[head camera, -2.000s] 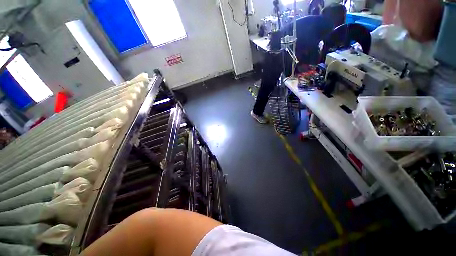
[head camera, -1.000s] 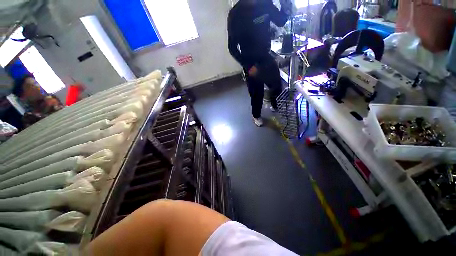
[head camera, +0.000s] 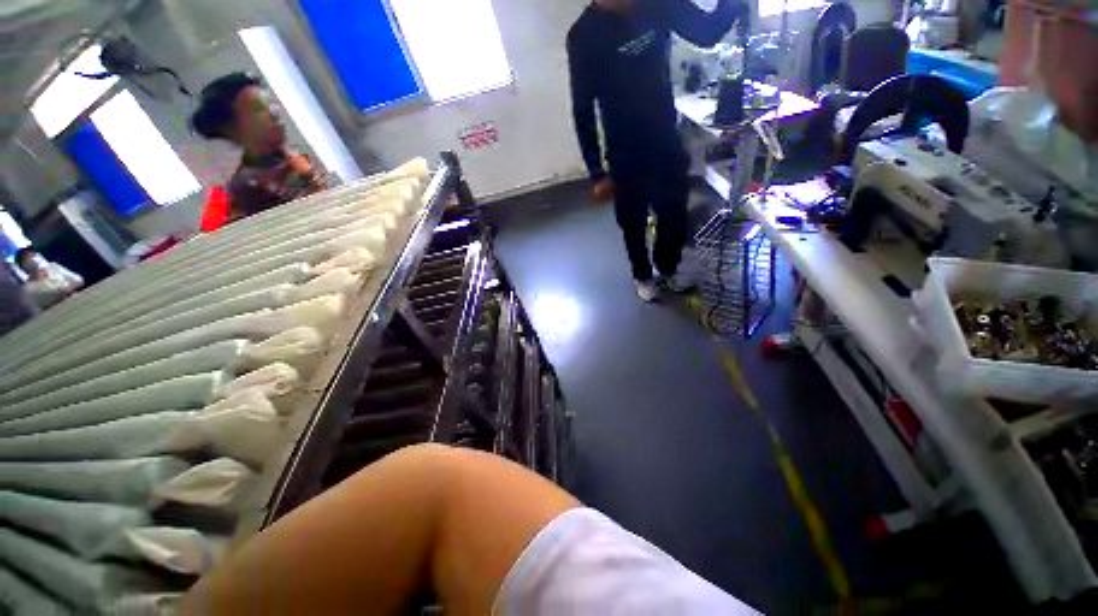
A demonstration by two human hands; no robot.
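Pale green-white curtain fabric (head camera: 157, 361) lies in long parallel folds on top of the stacked frames at the left. Its puckered cream pleat heads (head camera: 283, 379) line the right edge, beside the shiny frame end bar (head camera: 361, 331). Stacked metal frames (head camera: 464, 361) with bars show below. My bare right forearm and a white sleeve cross the bottom centre, bent at the elbow. The forearm runs down to the lower left, and my right hand is cut off by the bottom edge. My left hand is not in view.
A white sewing machine (head camera: 921, 199) stands on a worktable (head camera: 831, 283) at the right. A white parts bin (head camera: 1023, 331) holds small metal pieces. A person in dark clothes (head camera: 638, 132) stands beyond a wire rack (head camera: 735, 271). Another person (head camera: 265, 150) is behind the frames. A yellow line (head camera: 777, 445) marks the floor.
The view has turned slightly left, so frames and worktable sit further right. The dark-clothed person has straightened and faces this way. A second person has come into view behind the frames.
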